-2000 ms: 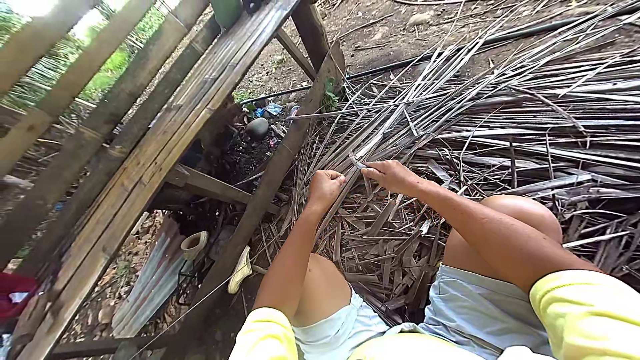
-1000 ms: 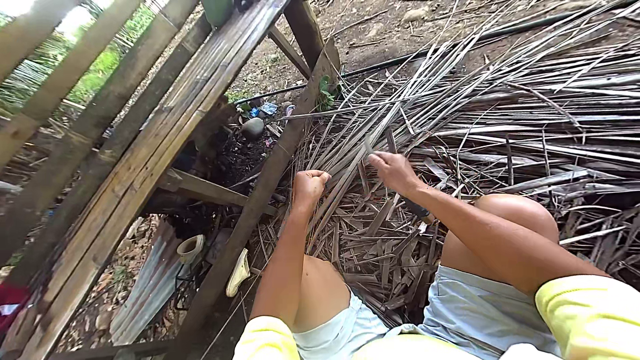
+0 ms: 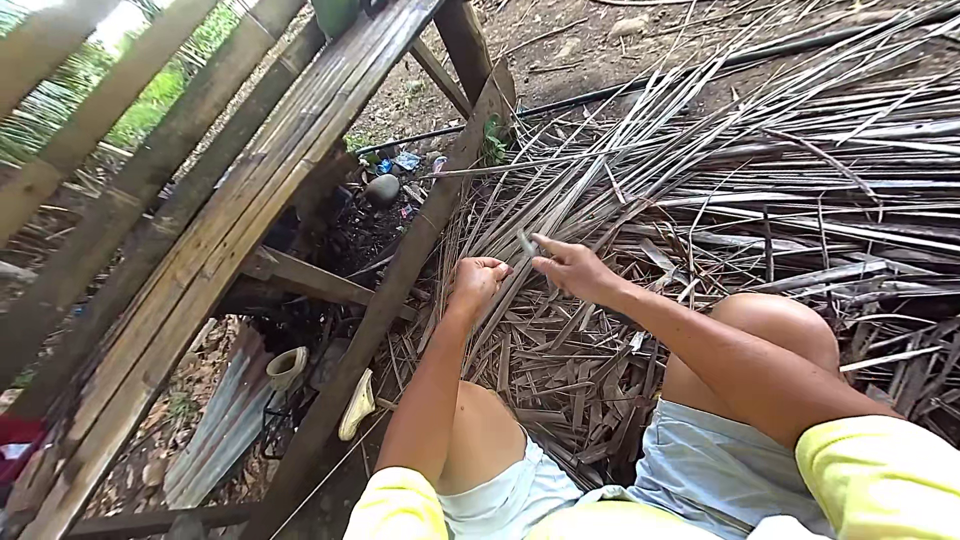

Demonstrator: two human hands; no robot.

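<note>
My left hand (image 3: 478, 286) is closed in a pinch over the dry palm-leaf strips (image 3: 551, 217); whether a thin strip is between its fingers cannot be told. Just to its right, my right hand (image 3: 577, 271) grips a knife-like tool, whose pale, blurred end (image 3: 527, 243) shows at the fingertips. The rest of the tool is hidden by the hand. The two hands are apart, with a small gap between them. Long strips fan out from beneath them toward the upper right. Short broken leaf pieces (image 3: 555, 360) lie below the hands, between my knees.
A bamboo-slat bench (image 3: 225, 217) on wooden posts runs along the left, with a slanting beam (image 3: 405, 262) beside my left arm. Near it are a rounded stone (image 3: 382, 190), a yellowish shoe (image 3: 358, 405), a pot (image 3: 287, 367) and corrugated metal sheet (image 3: 225, 420). A black hose (image 3: 600, 94) crosses behind.
The tool in my right hand has turned: a dark length showed above and below the hand a second ago, and now a pale end points up-left. My left hand has barely moved.
</note>
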